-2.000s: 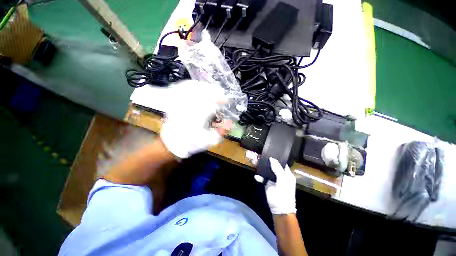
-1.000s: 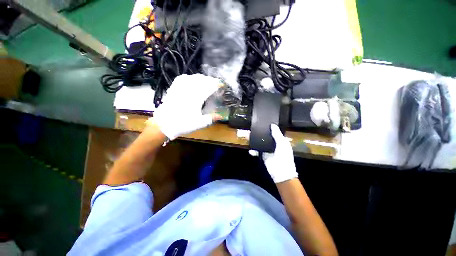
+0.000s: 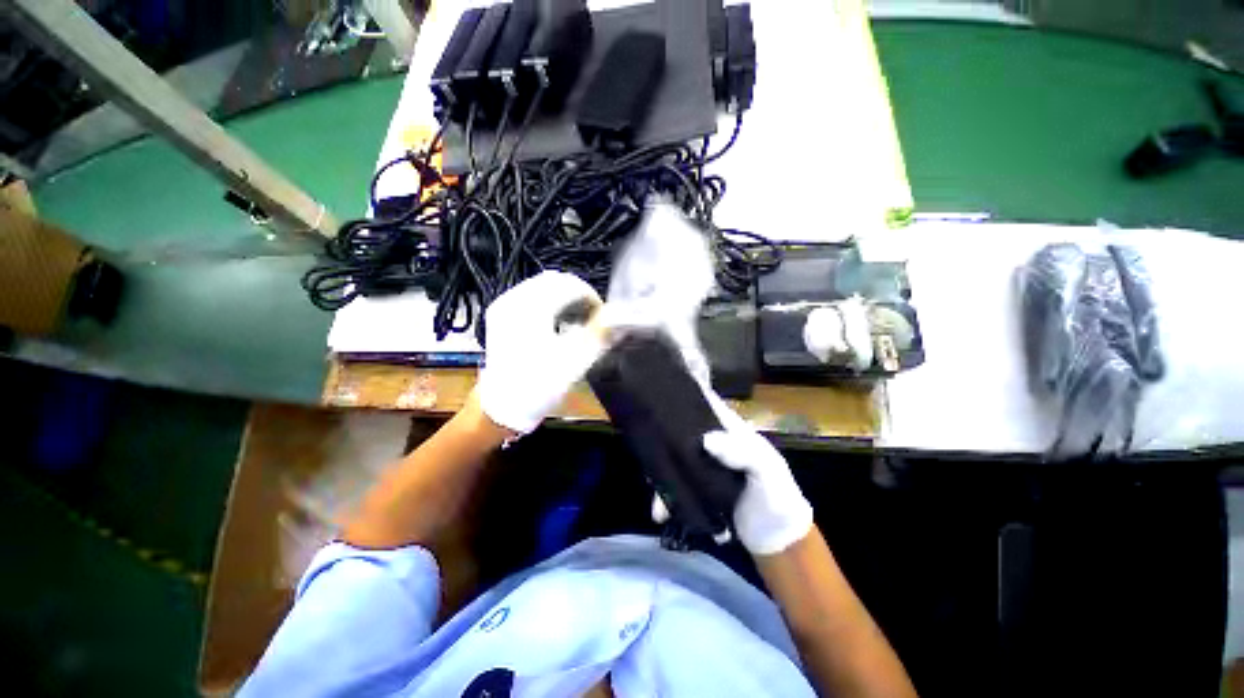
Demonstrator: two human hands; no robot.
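Note:
My right hand (image 3: 761, 488), in a white glove, grips the lower end of a black power adapter (image 3: 666, 423), held tilted in front of the bench edge. My left hand (image 3: 536, 352), also gloved, holds a crinkled clear plastic bag (image 3: 662, 273) by its near end at the adapter's upper end. The bag is blurred; how far it covers the adapter, I cannot tell. Behind it lies a heap of black cords (image 3: 512, 225).
Several adapters stand on a black pad (image 3: 669, 102), one lies flat (image 3: 624, 85). A dark fixture with a whitish lump (image 3: 835, 331) sits at the bench edge. Bagged adapters (image 3: 1091, 321) lie right. An open carton (image 3: 246, 525) is below left. A metal post (image 3: 178, 123) slants upper left.
The adapter has moved left and off the bench edge, now tilted, with my right hand on it. The bag has come down to its upper end. The view has shifted.

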